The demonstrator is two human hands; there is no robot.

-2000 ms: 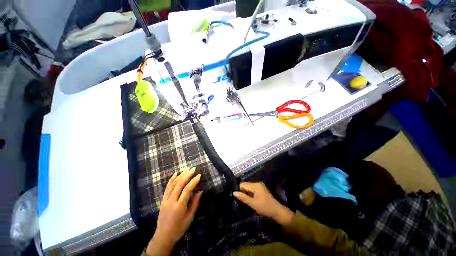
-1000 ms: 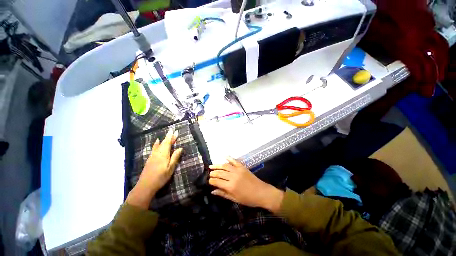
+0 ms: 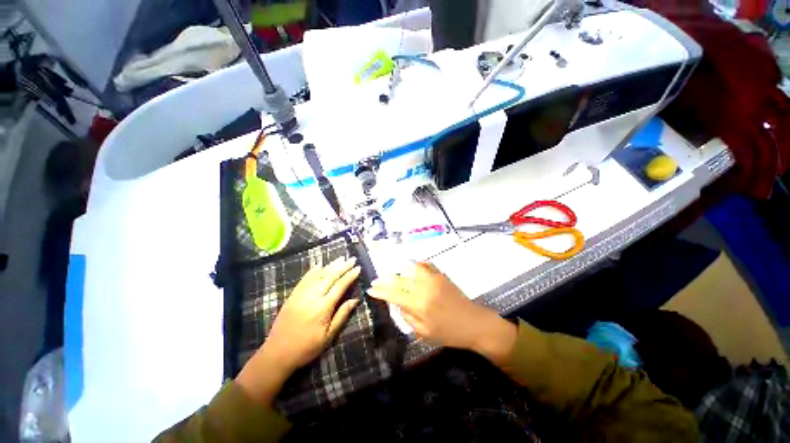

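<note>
A plaid fabric panel (image 3: pixel 260 291) with dark edges lies on the table, its black right edge running up to the presser foot and needle (image 3: pixel 357 227). My left hand (image 3: pixel 310 313) lies flat on the panel, fingers pointing at the needle, pressing rather than gripping. My right hand (image 3: pixel 433 303) is at the black edge below the needle, its fingertips on the edge; whether they pinch it is unclear. The panel's lower part hangs over the front edge toward my lap.
Scissors with red and orange loops (image 3: pixel 547 230) and thin pens (image 3: pixel 426 231) lie right of the needle. The white sewing machine head (image 3: pixel 606 52) stands behind. A lime-green tag (image 3: pixel 265 215) hangs over the panel. A yellow item (image 3: pixel 661 168) sits at the right end.
Both hands have moved up closer to the needle, the left from lower on the panel and the right along the black edge. The camera view has shifted slightly.
</note>
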